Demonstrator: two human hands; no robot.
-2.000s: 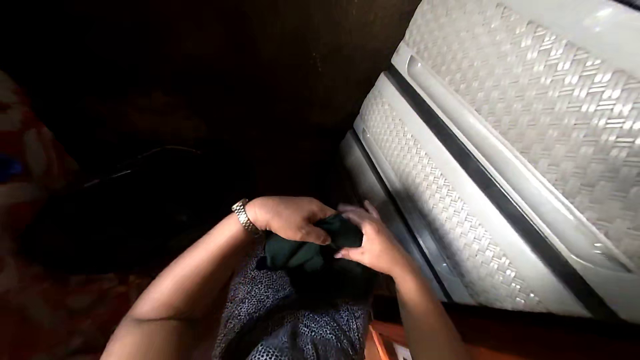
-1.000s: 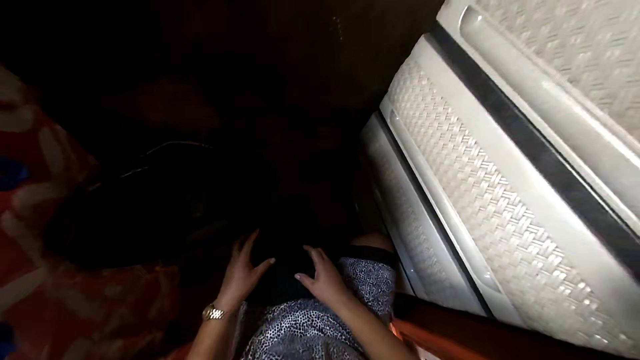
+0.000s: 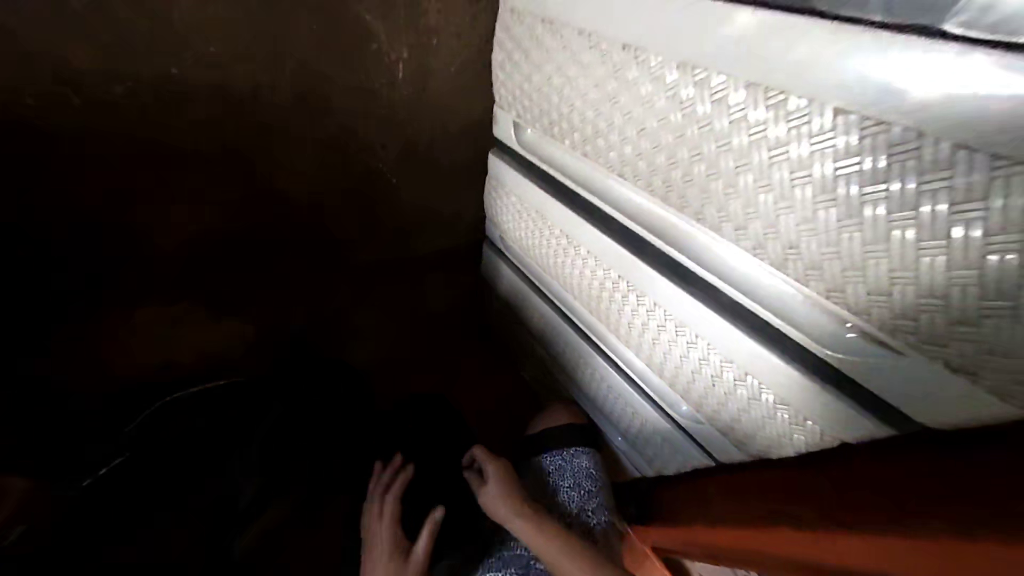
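Observation:
My left hand [image 3: 392, 524] is at the bottom, its fingers apart over a very dark area, with no held thing visible in it. To its right, my right hand [image 3: 494, 484] has its fingers curled together beside my knee; whether something dark is pinched in them cannot be told. Patterned blue-grey cloth [image 3: 572, 484] with a dark hem covers my leg, just right of my right hand. Any dark cloth between the hands is lost in shadow.
A white plastic drawer unit [image 3: 720, 240] with woven-texture fronts fills the right side. An orange-red surface [image 3: 744, 544] lies below it at the lower right. A dark, marked wall [image 3: 392, 80] stands behind. A thin pale line curves through the shadow at lower left.
Two seconds ago both hands held dark green cloth; one second ago they were apart with fingers spread. Now my right hand's fingers have curled in. The view has shifted, showing more of the drawers.

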